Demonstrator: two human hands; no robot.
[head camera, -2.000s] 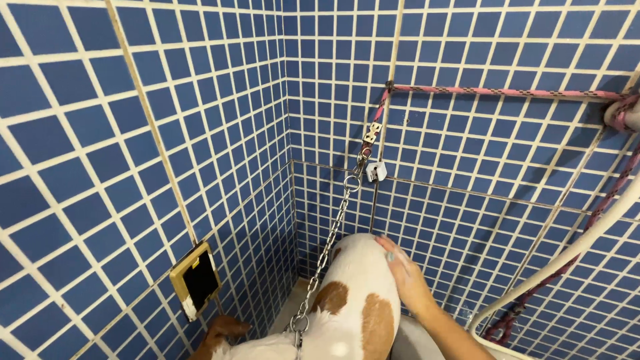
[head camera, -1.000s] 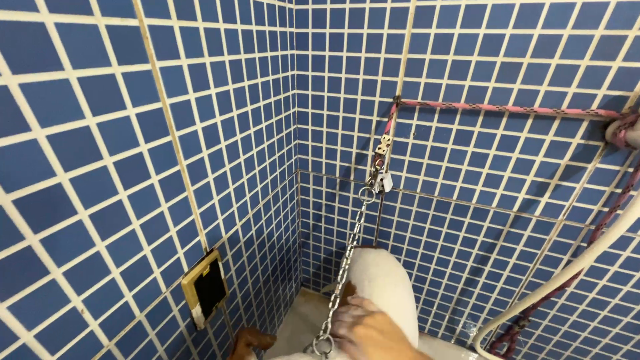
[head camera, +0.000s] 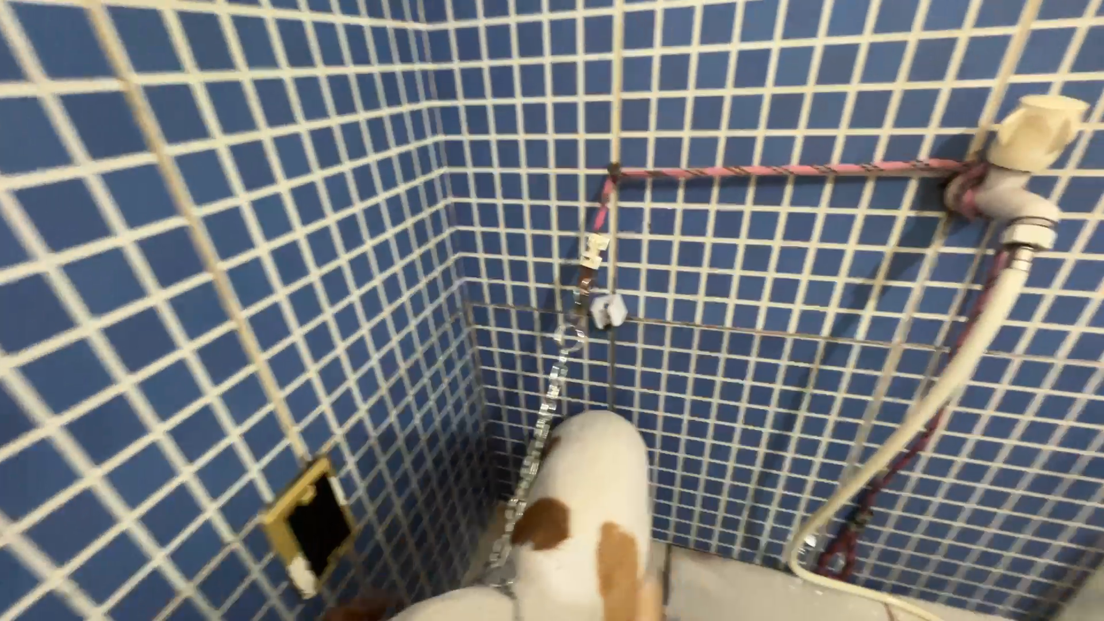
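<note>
A short-haired white dog with brown patches (head camera: 582, 509), seen from above, stands at the bottom centre, close to the tiled corner. Along its left side hangs a metal chain (head camera: 546, 410), joined at its top to a pink cord (head camera: 606, 200) by a light-coloured clip. Only a blurred, skin-coloured sliver of what seems to be my right hand (head camera: 651, 599) shows at the bottom edge, against the dog's right side; its fingers cannot be made out. My left hand is out of view. A dark brown shape at the bottom edge, left of the dog, is too cut off to identify.
Blue tiled walls (head camera: 742, 259) meet behind the dog. The cord runs to a wall tap (head camera: 1022, 194) at right, with a pale hose (head camera: 931, 405) hanging below. A yellow-framed opening (head camera: 315, 526) is in the left wall. A small white fitting (head camera: 608, 310) is beside the chain.
My right hand was on the dog's back about one second ago; now it is almost wholly out of view at the bottom. The view has shifted somewhat.
</note>
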